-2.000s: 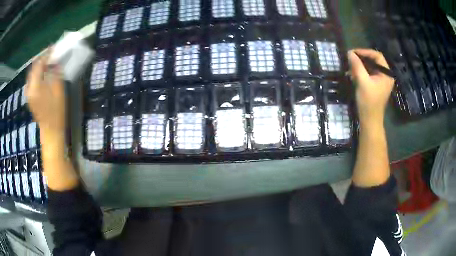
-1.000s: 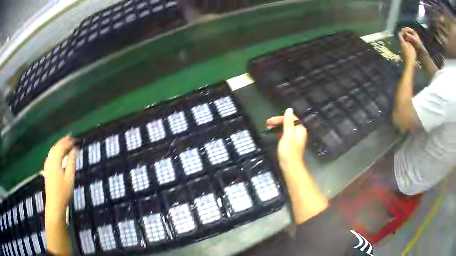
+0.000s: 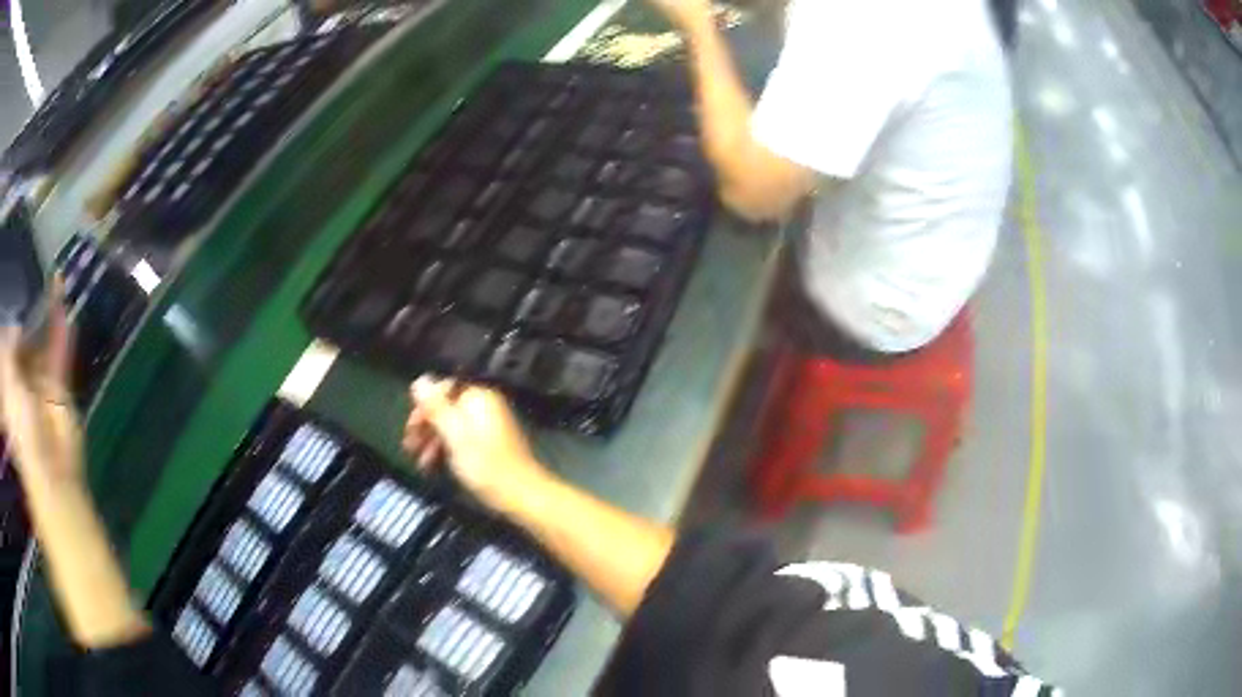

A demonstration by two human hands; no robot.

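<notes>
A black tray [image 3: 371, 482] with rows of black keypad units is at the bottom left; its lower part is cut off by the frame edge. The pale key grids, such as one keypad [image 3: 503, 584], face up. My right hand [image 3: 467, 439] is above the tray's upper right corner, its fingers curled together; whether a tool is in them cannot be told. My left hand [image 3: 38, 395] is raised at the far left edge, blurred, with its fingers pointing up; a dark shape lies just beyond it, and whether it holds anything cannot be told.
A second black tray [image 3: 523, 245] with dark pockets lies beyond my right hand. A green surface [image 3: 259, 320] runs along the left, with more trays [image 3: 225, 116] behind it. A coworker [image 3: 892, 177] sits at the right on a red stool [image 3: 872, 433]. A yellow line [image 3: 1038, 395] marks the grey floor.
The view has swung right; the keypad tray now shows at the bottom left and the coworker nearer the middle. The white piece seen at my left hand two seconds ago is no longer visible.
</notes>
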